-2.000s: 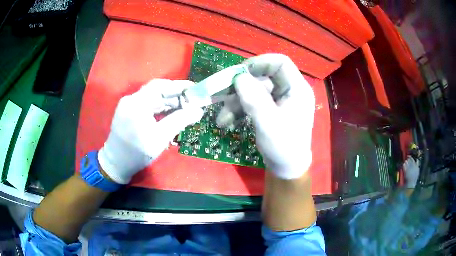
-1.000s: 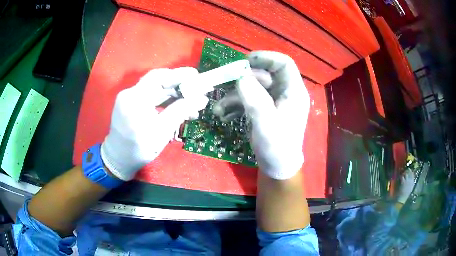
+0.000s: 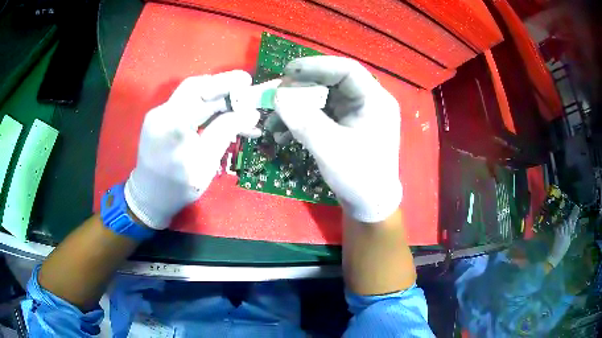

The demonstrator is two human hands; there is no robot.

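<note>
A narrow pale green-white strip (image 3: pixel 267 98) is held between my two white-gloved hands, above the circuit board. My left hand (image 3: pixel 188 142) pinches its left end with thumb and fingertips. My right hand (image 3: pixel 343 132) pinches it further right, with a white end showing past the thumb. My fingers hide much of the strip, and whether a heatsink is under it I cannot tell. The green circuit board (image 3: pixel 280 173) lies component side up on the red foam pad (image 3: pixel 142 86), partly hidden by my right hand.
Two pale strips (image 3: pixel 32 175) lie on the green mat at the left. A dark flat object (image 3: pixel 66 76) lies behind them. Thick red foam holders (image 3: pixel 369 39) stand behind the pad. At the far right, another person's gloved hand (image 3: pixel 564 239) is near a board.
My right hand has slid left along the strip, closer to my left hand, and now covers more of it. The strip is more level than before.
</note>
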